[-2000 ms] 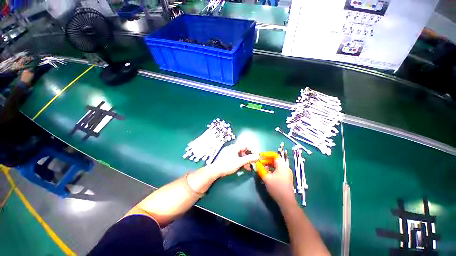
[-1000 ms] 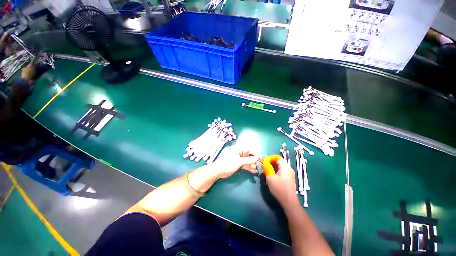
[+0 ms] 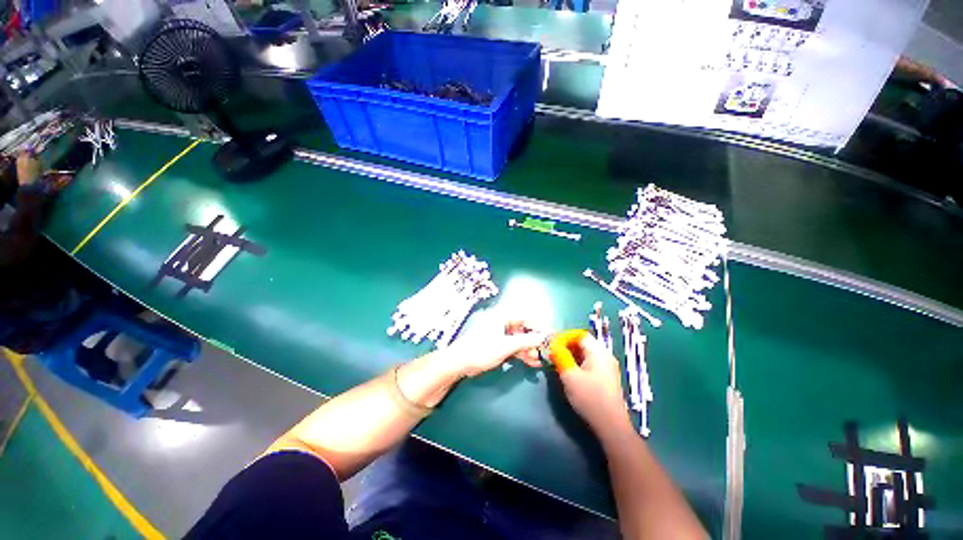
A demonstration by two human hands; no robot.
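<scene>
My left hand (image 3: 502, 341) and my right hand (image 3: 587, 373) meet over the green bench. Yellow-orange covers show on my right thumb and forefinger. Both hands pinch a small dark and pale wire harness (image 3: 544, 350) between their fingertips; most of it is hidden by the fingers. A fanned left cable pile (image 3: 444, 300) of white strands lies beyond my left hand. A denser right cable pile (image 3: 667, 255) lies farther back on the right. A small group of cables (image 3: 636, 369) lies beside my right hand, and a single strand (image 3: 621, 295) lies near the right pile.
A blue bin (image 3: 412, 132) with dark tangled contents stands behind a metal rail. A black fan (image 3: 190, 69) is left of it. A green-marked cable (image 3: 544, 227) lies near the rail. An instruction sheet (image 3: 676, 79) hangs at the back. Taped markers (image 3: 201, 253) lie left and right. Another person's hand shows far left.
My fingertips have shifted slightly; the yellow-orange covers were spread wider and are now closer together. The cable piles look the same. The other person's hand at the far left has moved.
</scene>
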